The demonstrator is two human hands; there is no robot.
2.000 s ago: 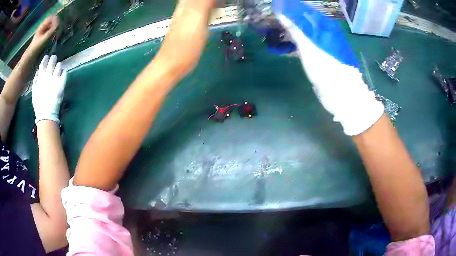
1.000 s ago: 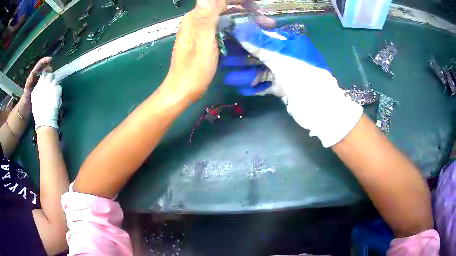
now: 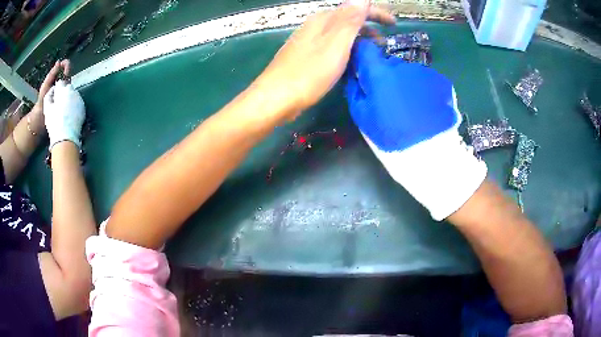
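My bare left hand (image 3: pixel 323 56) is at the top centre near the pale rail, its fingers bent over beside the gloved hand; what it holds, if anything, is hidden. My right hand (image 3: pixel 405 99), in a blue-coated glove with a white cuff, has its fingers curled against the left hand; its grip is hidden. Circuit board assemblies (image 3: pixel 408 47) lie just beyond the glove. Below the hands, small dark components with red lead wires (image 3: pixel 303 141) lie on the green bench, one wire trailing down to the left.
More circuit boards (image 3: pixel 491 135) lie at the right, one greenish board (image 3: pixel 522 162) beside them. A white and light blue carton (image 3: pixel 506 22) stands by the pale rail (image 3: pixel 198 43). A person's gloved hand (image 3: pixel 64 113) works at the left. A lilac sleeve (image 3: pixel 588 283) shows at the right edge.
The gloved right hand has moved up and right and its fingers have closed in beside the left hand, which has shifted right. The board group behind the glove shows more clearly.
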